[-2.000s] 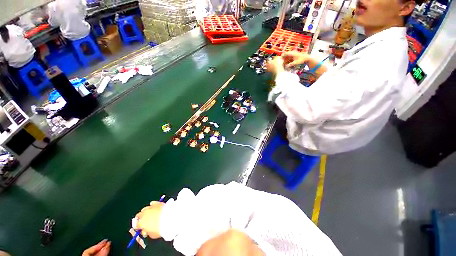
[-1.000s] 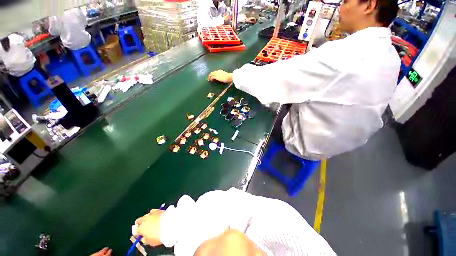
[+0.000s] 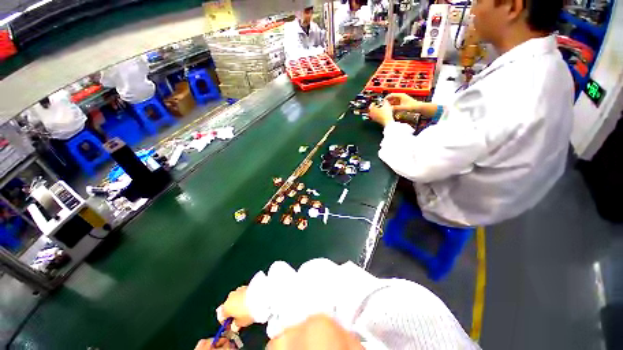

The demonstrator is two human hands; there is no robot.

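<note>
My right hand comes in from the bottom, with a white sleeve behind it. Its fingers are closed on a thin blue pen-like tool, which slants down. A small pale piece shows beside the tool, partly hidden and too blurred to name. My left hand is cut off by the bottom edge; only fingertips show, close to the tool's lower end. Whether they grip anything is hidden. Copper-coloured small parts lie in loose rows on the green bench top.
A yellow-marked part lies apart. A white round-headed cable runs to the bench edge. Beyond are a white strip, a black-and-white cluster and red trays. A person sits at right; a black stand is at left.
The view has tilted up and shifted. My hands have come together, with left fingertips now near the blue tool. The other person's arm reached across the bench and is back near the trays.
</note>
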